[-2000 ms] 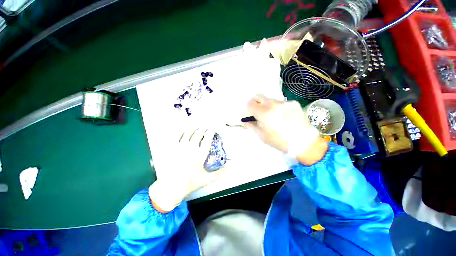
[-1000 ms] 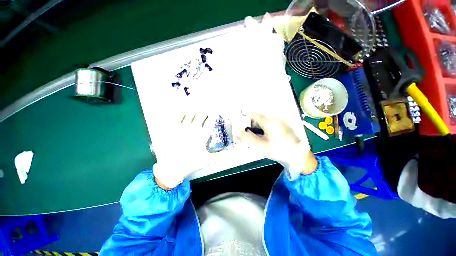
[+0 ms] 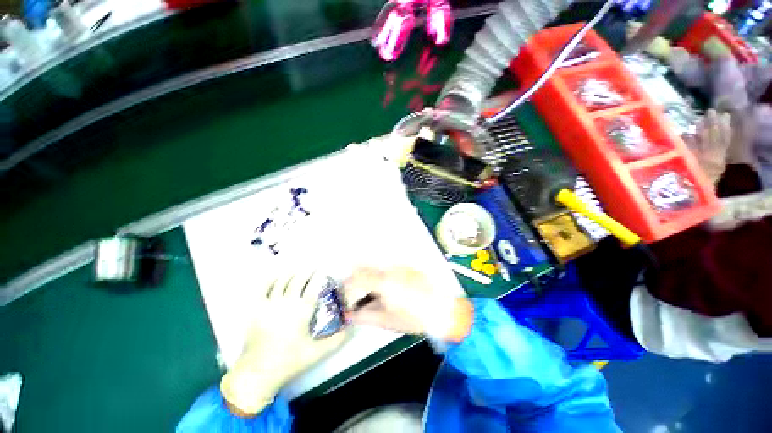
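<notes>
My gloved left hand lies on the white sheet, around a small shiny crinkled clear bag of parts. My right hand is close beside the bag and holds a small dark slim thing, perhaps tweezers; its tip is blurred. The fingers of both hands nearly meet at the bag; whether they touch is unclear. A cluster of black wired small parts lies on the far side of the sheet.
A solder spool stands left. To the right are a cream cup, orange-yellow pieces, a soldering iron with yellow handle, a sponge tray and a red parts bin. A silver hose stands behind. Another person's hand shows far right.
The view has turned, so more of the right side and conveyor shows. My right hand has come closer to the bag and my left hand, still holding the dark thing.
</notes>
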